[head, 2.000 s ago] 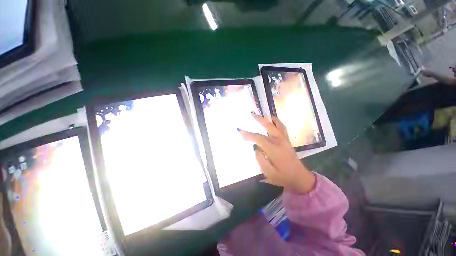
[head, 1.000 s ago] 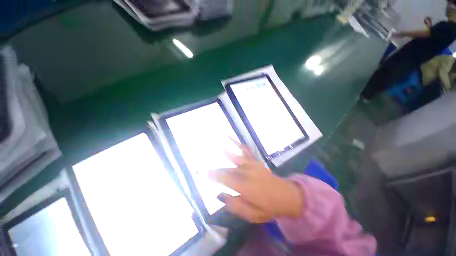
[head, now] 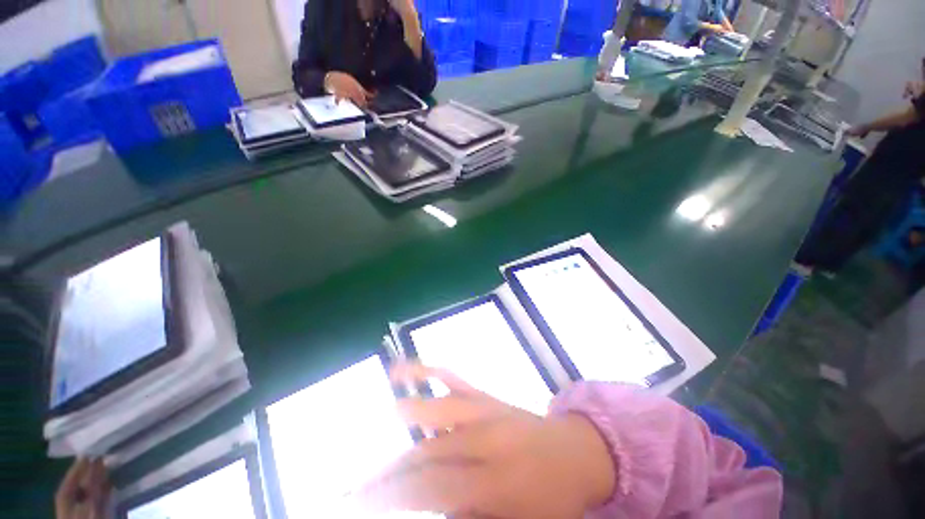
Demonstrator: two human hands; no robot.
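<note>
Several lit tablets lie in a row on white foam sheets on the green bench. The rightmost tablet [head: 598,319] shows a white screen with a black border. The tablet beside it [head: 477,350] is partly covered by my right hand. A larger glowing tablet [head: 335,436] lies left of that, and another tablet [head: 203,497] is cut off at the bottom edge. My right hand [head: 487,446], in a pink sleeve, is over the middle tablets with fingers apart, holding nothing visible. My left hand [head: 83,492] shows only partly at the bottom left, beside the leftmost tablet.
A stack of tablets and white sheets [head: 142,335] stands at left. Across the bench are more tablet stacks [head: 461,137] and a person [head: 367,51] with a hand on a tablet. A blue crate [head: 167,96] is at the back left. A post [head: 756,86] stands at the back right.
The view has tilted up, showing the far side of the bench. My right hand has moved left towards the larger tablet. My left hand has come into view again.
</note>
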